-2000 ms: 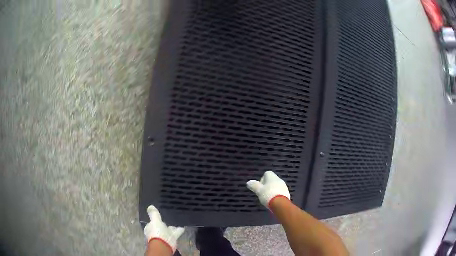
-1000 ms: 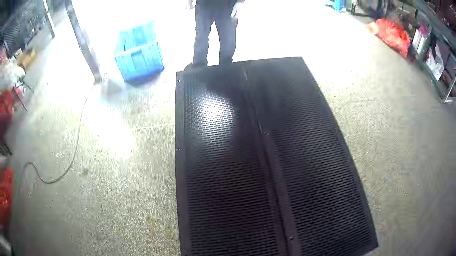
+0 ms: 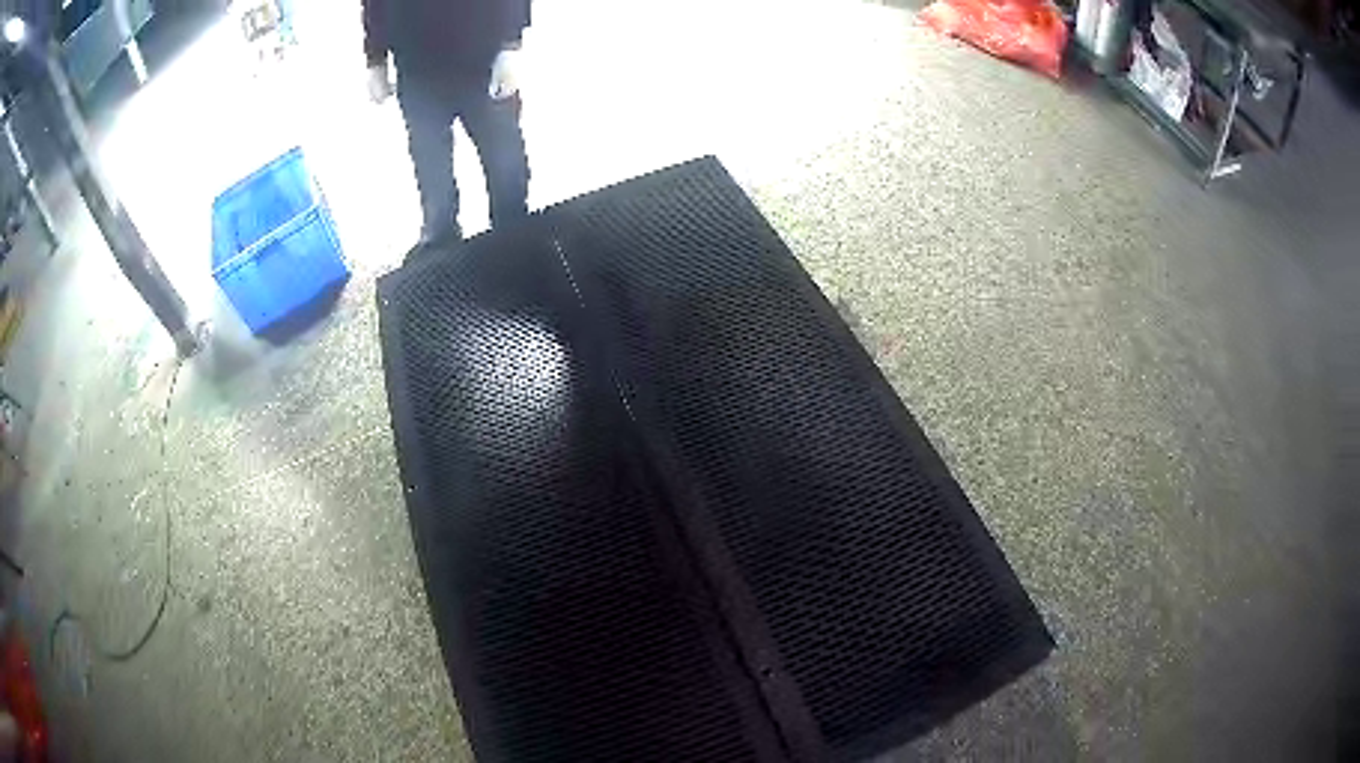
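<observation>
A large black perforated screen panel (image 3: 806, 432) lies flat on the speckled grey floor in front of me. A solid centre bar (image 3: 694, 559) runs along its length between two slotted areas. A bright patch of light shows on its far left part. Its near left end is cut off by the bottom edge of the picture. I cannot tell whether more panels lie under it. Neither of my hands is in the picture.
A person in dark clothes (image 3: 474, 134) stands at the panel's far end. A blue plastic crate (image 3: 279, 246) and a dark post (image 3: 117, 224) stand at the left. A thin cable (image 3: 167, 522) lies on the left floor. Red-orange bags (image 3: 1002, 30) and a metal rack (image 3: 1226, 112) are at the far right.
My hands were over the panel's near end two seconds ago and are now out of view. My view has lifted and turned since, so the panel, crate and person appear further left.
</observation>
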